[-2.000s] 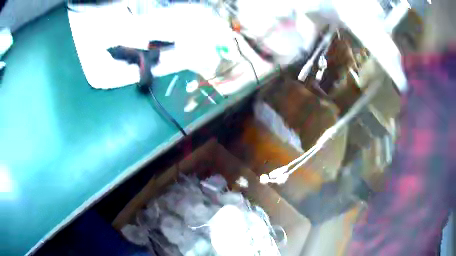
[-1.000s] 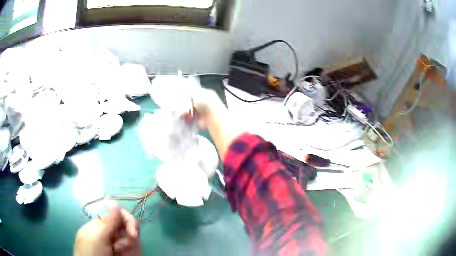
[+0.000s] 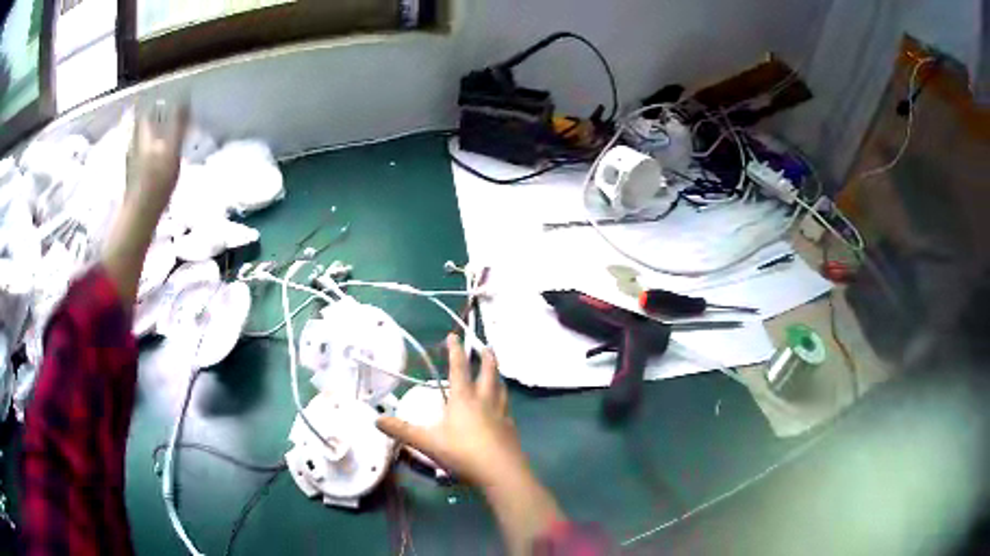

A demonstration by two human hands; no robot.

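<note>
Several round white bases (image 3: 353,350) with white tail cables (image 3: 407,289) and thin dark lead wires lie close together on the green bench top. My right hand (image 3: 467,418) is over their right side, fingers spread; its thumb is at the rim of a base partly hidden by the hand. I cannot tell whether it touches. My left hand (image 3: 157,152) is raised at the white pile of bases (image 3: 76,217) at the back left. It is blurred, and I cannot tell whether it holds anything. Another base (image 3: 206,315) lies at the pile's front edge.
A black glue gun (image 3: 619,337) and a red-and-black screwdriver (image 3: 673,304) lie on the white sheet (image 3: 521,239). A solder spool (image 3: 798,358) stands at the right. A black power unit (image 3: 505,119) and tangled cords (image 3: 749,174) are near the wall.
The bases that were a blurred bunch by my right hand now lie on the bench. My left hand has moved from the front to the back-left pile. My right hand has come nearer. The view has shifted.
</note>
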